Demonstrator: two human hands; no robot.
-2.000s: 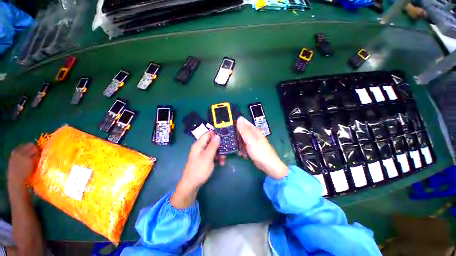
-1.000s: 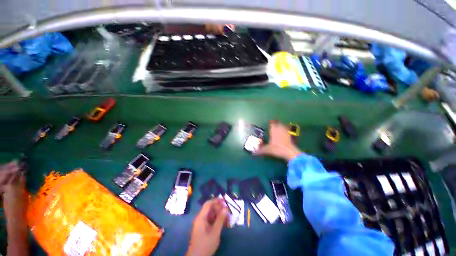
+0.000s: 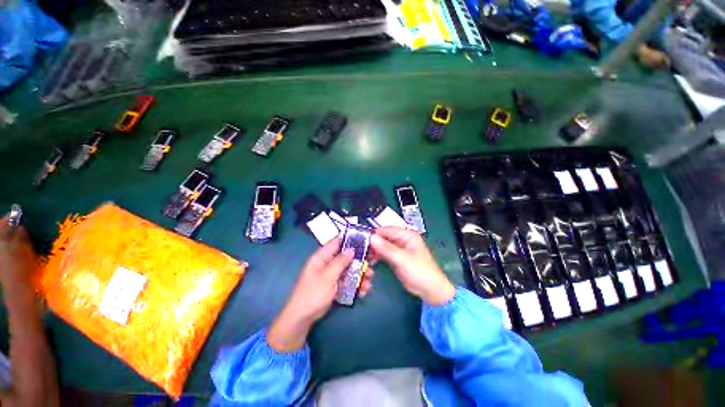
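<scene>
My left hand holds a part-assembled phone body, silvery keypad up and tilted, low in front of me. My right hand has its thumb and fingertips pinched at the upper right edge of this phone. Whether a small part is between those fingertips cannot be told. Just beyond lies a loose pile of flat display parts, black ones and white ones, partly hidden by my hands. One phone body with an orange side part lies left of the pile, another right of it.
A bag of orange parts lies left, a black blister tray right. Phones and yellow-framed housings lie in a row beyond. Stacked trays stand at the far side. Another person's hand is at the left edge.
My right hand has come back from the far row to my left hand. The phone body it reached toward is now in my hands. The yellow-framed housing held earlier now lies in the row.
</scene>
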